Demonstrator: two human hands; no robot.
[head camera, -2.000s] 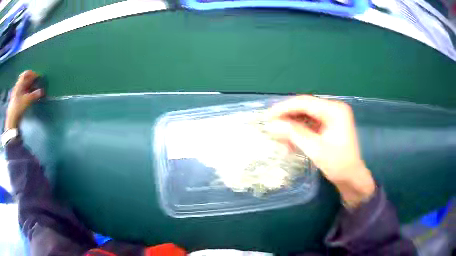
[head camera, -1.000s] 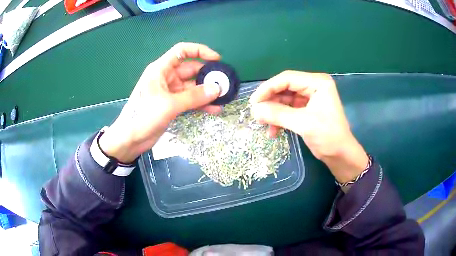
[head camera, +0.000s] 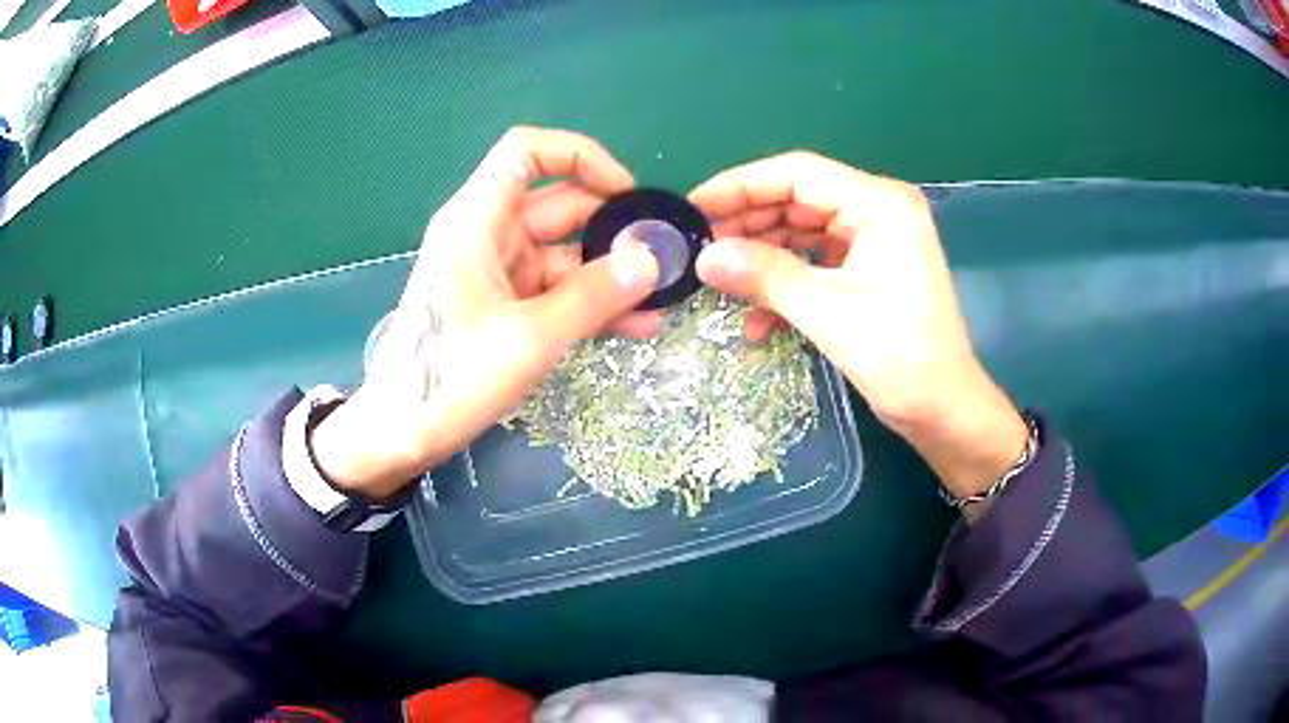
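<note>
A black wheel (head camera: 608, 226) with a pale hub is held upright above the clear box. My left hand (head camera: 495, 290) grips its left side, with the thumb over the hub. My right hand (head camera: 841, 276) has its thumb and forefinger at the wheel's right edge; whether a pin is between these fingertips is hidden. The clear parts box (head camera: 636, 575) holds a loose heap of small silver to yellow-green metal pins (head camera: 679, 424). The hands cover the box's far edge.
Two black wheels (head camera: 41, 321) stand on the belt edge at far left. The green conveyor belt (head camera: 848, 99) runs beyond the dark green ledge (head camera: 1117, 311). A red-orange bin (head camera: 198, 12), a pale plastic bag (head camera: 40, 71) and part of a blue tray (head camera: 417, 6) show at the far side.
My left hand came from the far left to above the box, bringing the wheel into view. My right hand rose from the box area and now meets the wheel's right edge.
</note>
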